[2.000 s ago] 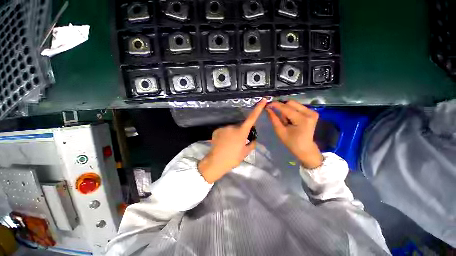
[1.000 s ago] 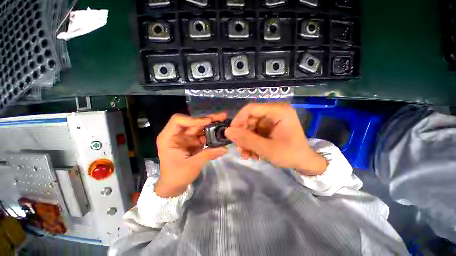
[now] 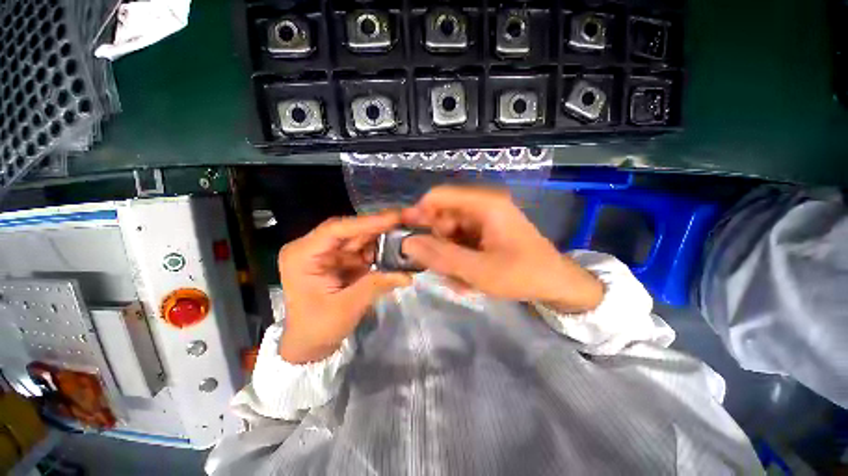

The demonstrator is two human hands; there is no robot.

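A small dark rounded-square housing with a greyish face is held in front of my chest. My left hand grips its left side between fingers and thumb. My right hand is on its right side, with thumb and fingers over the face; they hide part of it, and I cannot see whether a ring is there. A clear film with a row of small rings along its top hangs over the bench edge. A black blister tray holds several housings with round centre holes.
Stacked clear part trays and a crumpled white wipe lie at the upper left. The white press machine with its red-orange emergency stop stands at the left. A blue stool and another person's grey sleeve are at the right.
Two seconds ago both hands were at the rings on the bench edge. They have since come back to my chest and hold the housing. The view has shifted, so the tray shows higher up.
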